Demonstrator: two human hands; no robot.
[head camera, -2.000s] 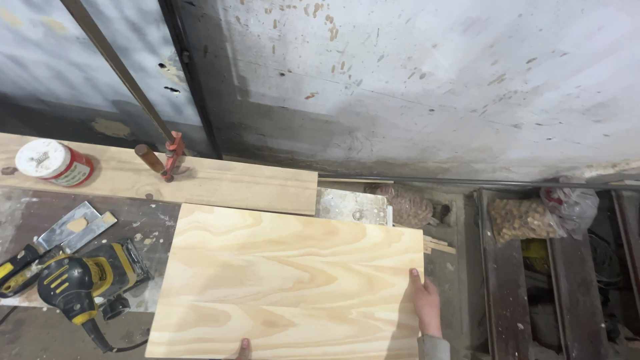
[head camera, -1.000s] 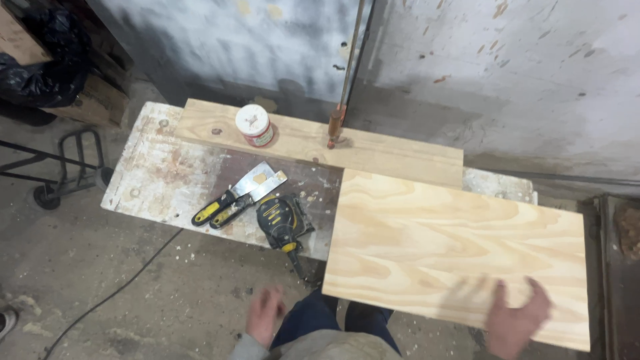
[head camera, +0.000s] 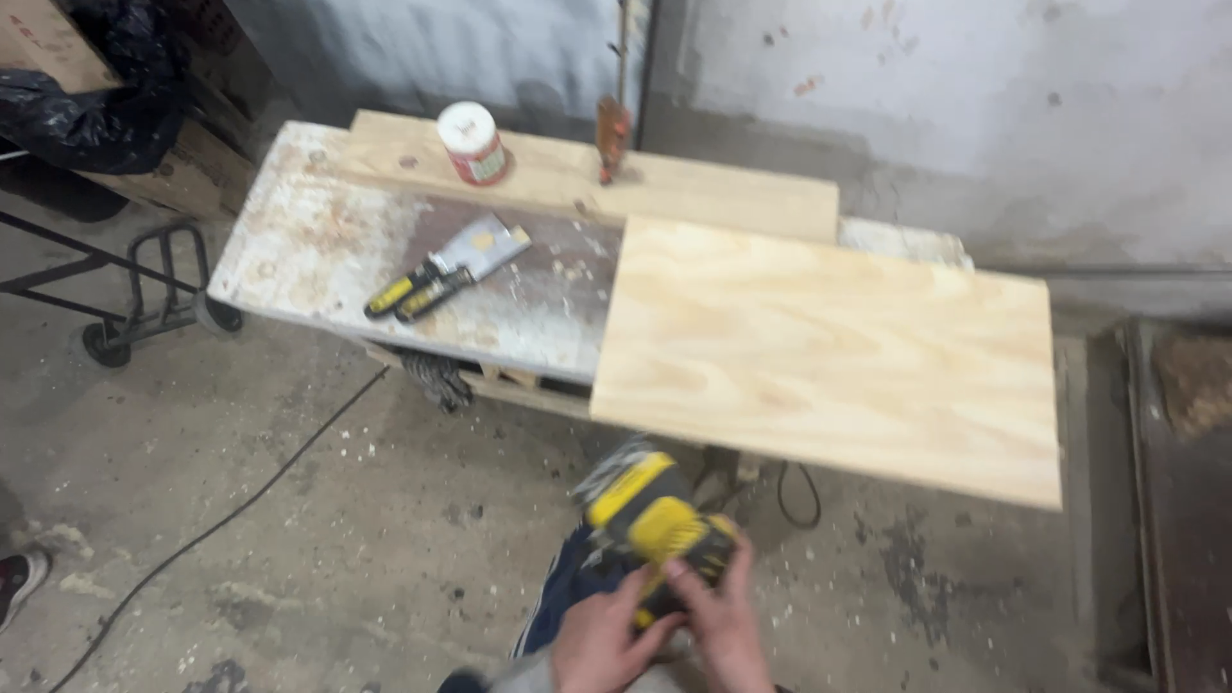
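Note:
A yellow and black electric sander (head camera: 659, 520), blurred, is held in front of my body, off the bench. My left hand (head camera: 606, 635) grips its rear end from the left, and my right hand (head camera: 717, 611) holds it from the right. Beyond them a light plywood panel (head camera: 837, 356) lies on the right part of the bench, its near edge overhanging. Two putty knives (head camera: 452, 269) with yellow and black handles rest side by side on the paint-spattered bench (head camera: 289, 260). A white-lidded tub (head camera: 472, 144) stands on a long pine board (head camera: 722, 192) along the back.
An orange clamp (head camera: 611, 140) stands at the long board. A dark cable (head camera: 241, 510) crosses the concrete floor at left, near a black hand trolley (head camera: 159, 289). Black plastic bags (head camera: 115, 96) and cardboard lie at the upper left. A person's shoe (head camera: 19, 582) shows at the left edge.
The sander lay on the bench beside the putty knives; now both my hands hold it in front of me. My right hand has left the plywood panel. The view has shifted.

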